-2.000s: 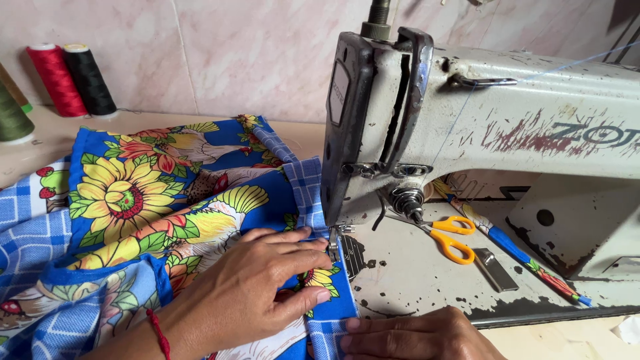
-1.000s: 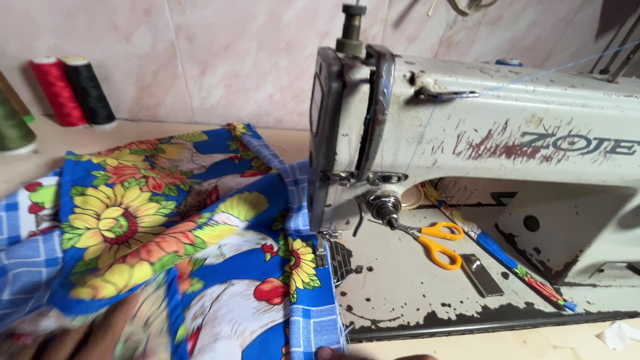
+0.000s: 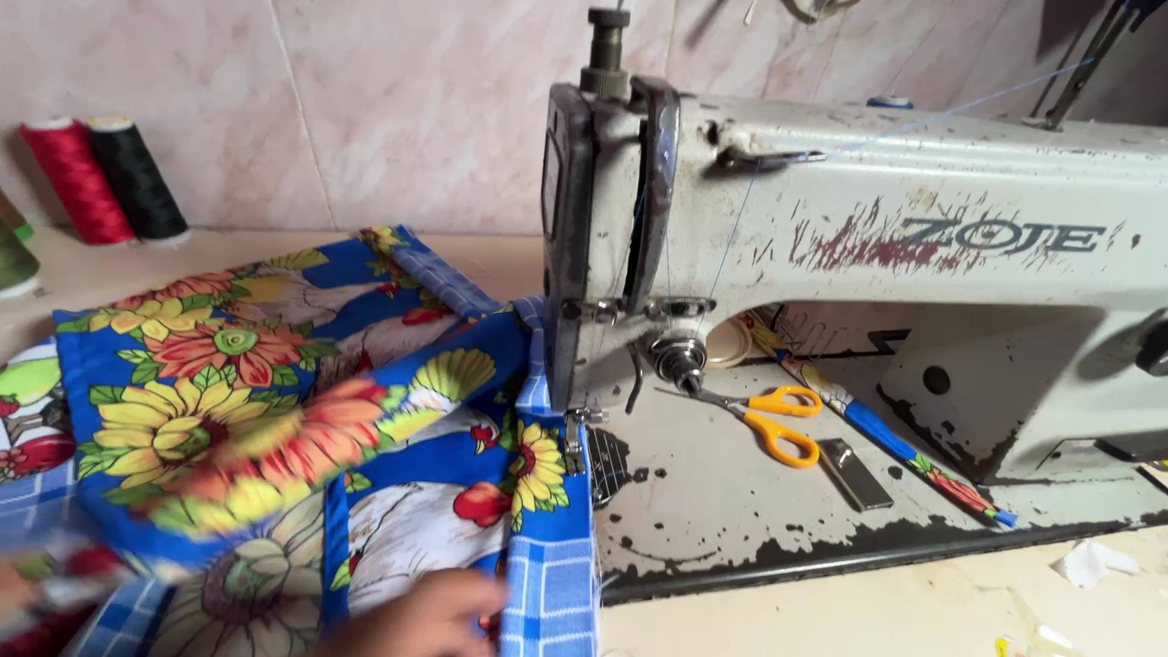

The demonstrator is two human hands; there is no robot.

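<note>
Blue floral cloth printed with sunflowers and birds (image 3: pixel 411 538), edged with a blue checked band (image 3: pixel 547 584), lies left of and under the presser foot (image 3: pixel 575 443) of a Zoje sewing machine (image 3: pixel 821 210). What looks like my left hand (image 3: pixel 424 616) is over the cloth near the bottom edge, fingers toward the checked band; it is blurred, so its hold is unclear. A raised fold of the cloth (image 3: pixel 301 438) is blurred at the left. My right hand is out of view.
Orange-handled scissors (image 3: pixel 785 424) and a small metal bar (image 3: pixel 856 474) lie on the machine bed. Behind them is a rolled strip of printed cloth (image 3: pixel 876 429). Red (image 3: pixel 78 182) and black (image 3: pixel 137 178) thread cones stand at the back left. A white scrap (image 3: pixel 1095 563) lies at the right.
My left hand left the cloth beside the presser foot, went to the lower left, and now shows nearer the band. My right hand has gone from the band out of view. The fold has shifted.
</note>
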